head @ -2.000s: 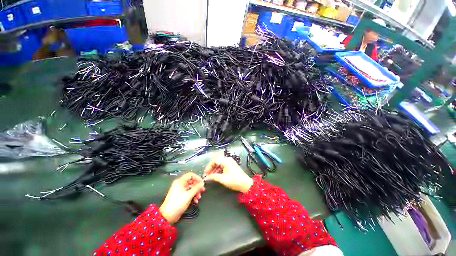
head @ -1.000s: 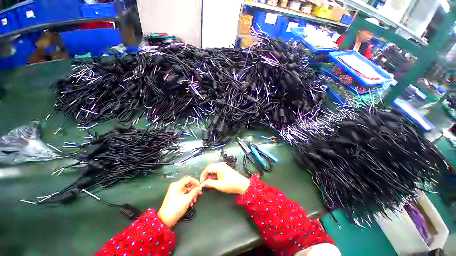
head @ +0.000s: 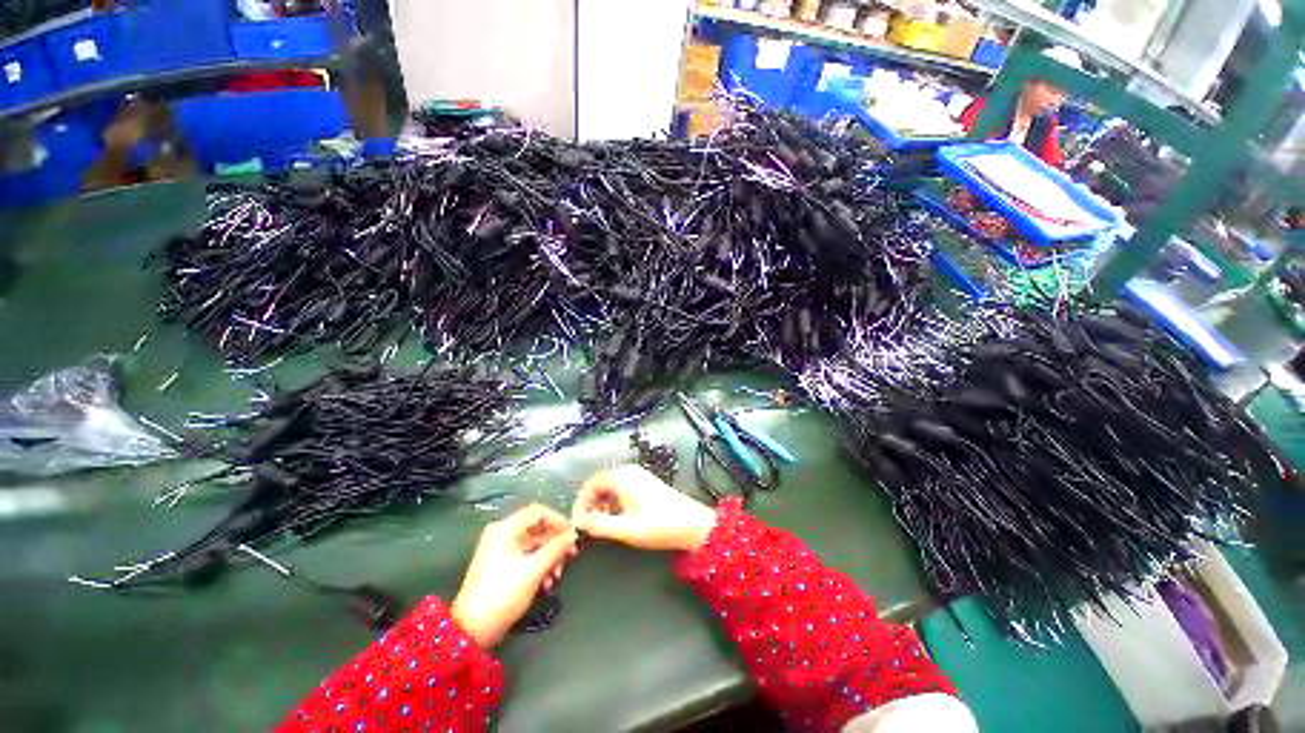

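Observation:
My left hand [head: 512, 569] and my right hand [head: 630, 510] meet fingertip to fingertip above the bench mat. They pinch the thin end of a black cable assembly [head: 543, 616], whose looped cord shows below my left hand. The exact tip is too small and covered to make out. A small heap of tiny dark parts [head: 656, 458] lies just beyond my right hand. Scissors [head: 711, 455] with black handles and a light-blue-handled tool [head: 754, 441] lie beside it.
A large tangled cable heap [head: 544, 251] spans the back. A small cable bundle [head: 365, 437] and clear plastic bag [head: 72, 415] are at left. A right-hand cable pile [head: 1073, 444] borders an open carton [head: 1145, 652]. A person [head: 1033, 115] is beyond the blue tray [head: 1023, 193].
My hands stay pinched together, having shifted slightly left and closer together in the picture since the earliest frame. The person at the back right has come further into view.

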